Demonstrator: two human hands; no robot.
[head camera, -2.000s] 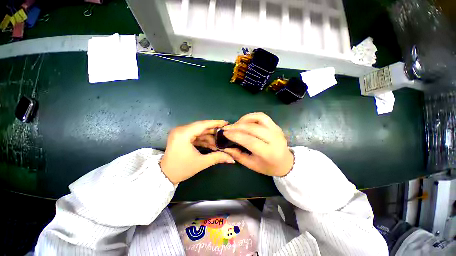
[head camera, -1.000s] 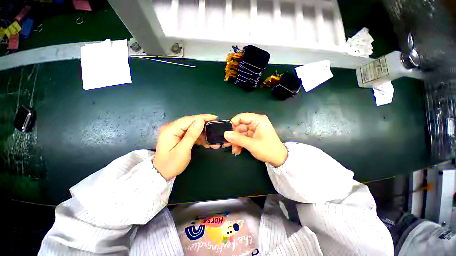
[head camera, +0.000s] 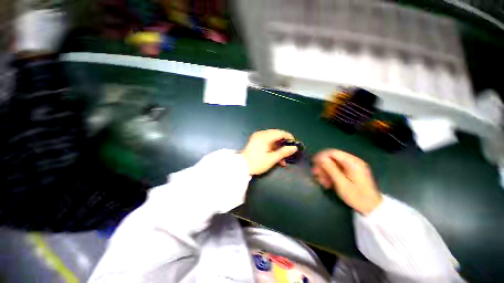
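Observation:
My left hand (head camera: 268, 151) holds a small dark watch head (head camera: 293, 151) between thumb and fingers, above the middle of the green bench. Blur hides whether its rim and screen sit flush. My right hand (head camera: 344, 176) is apart from it, to the right, with its fingers curled together; it is blurred and I cannot tell whether anything is pinched in it. A stack of black display modules (head camera: 355, 108) with orange tails lies behind, with a smaller stack (head camera: 390, 132) to its right.
A pale rail (head camera: 155, 65) runs behind the bench, with a white blister tray (head camera: 365, 63) beyond it. White squares lie left (head camera: 225, 88) and right (head camera: 434, 133). A thin probe (head camera: 279, 95) lies by the post. Coloured clips (head camera: 148, 42) are left rear. A person's dark sleeve (head camera: 44, 110) shows left.
The view has swung left, so the bench things appear further right. My right hand has let go of the watch head and moved away; my left hand still holds it.

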